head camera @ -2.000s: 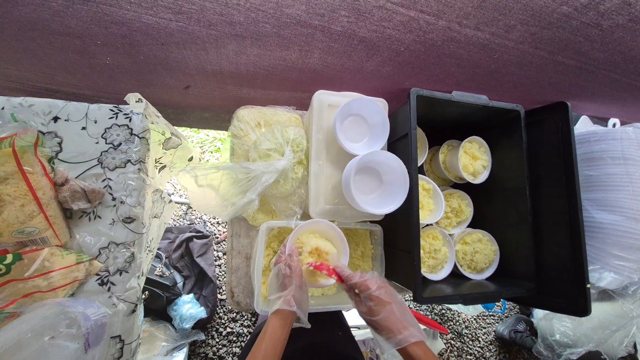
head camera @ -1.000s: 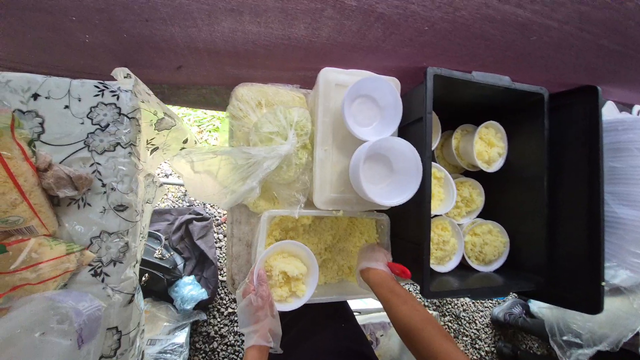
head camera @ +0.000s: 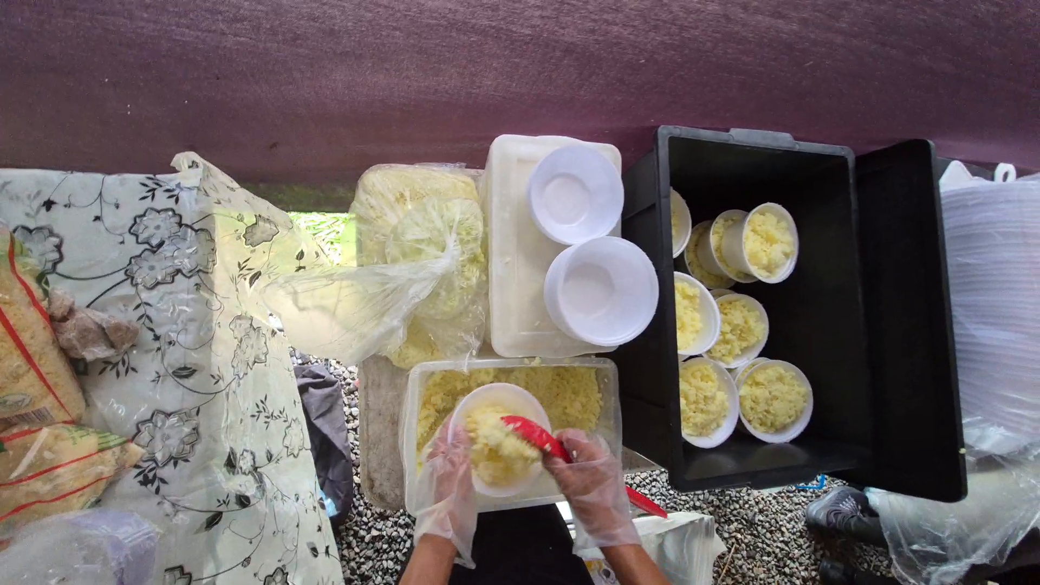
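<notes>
My left hand (head camera: 452,479), in a clear plastic glove, holds a white plastic bowl (head camera: 478,484) by its left side. Pale yellow grated food fills the bowl. My right hand (head camera: 591,479), gloved too, grips a red spoon (head camera: 532,435) whose head touches the food at the bowl's right. Beneath the bowl is a translucent tub (head camera: 611,406) holding more yellow grated food. Two stacks of white bowls, an upper one (head camera: 575,193) and a lower one (head camera: 601,291), rest on a closed translucent container (head camera: 512,244).
At right, a black crate (head camera: 812,317) holds several filled bowls (head camera: 776,398). Clear bags of yellow food (head camera: 422,260) lie behind the tub. A flowered tablecloth (head camera: 203,398) with food packages (head camera: 32,341) is at left. Wrapped white stacks (head camera: 995,301) stand far right, above gravel and a shoe (head camera: 845,512).
The bowl in my left hand has moved right, over the middle of the tub. My right hand has come from the tub's right edge to the bowl with the red spoon.
</notes>
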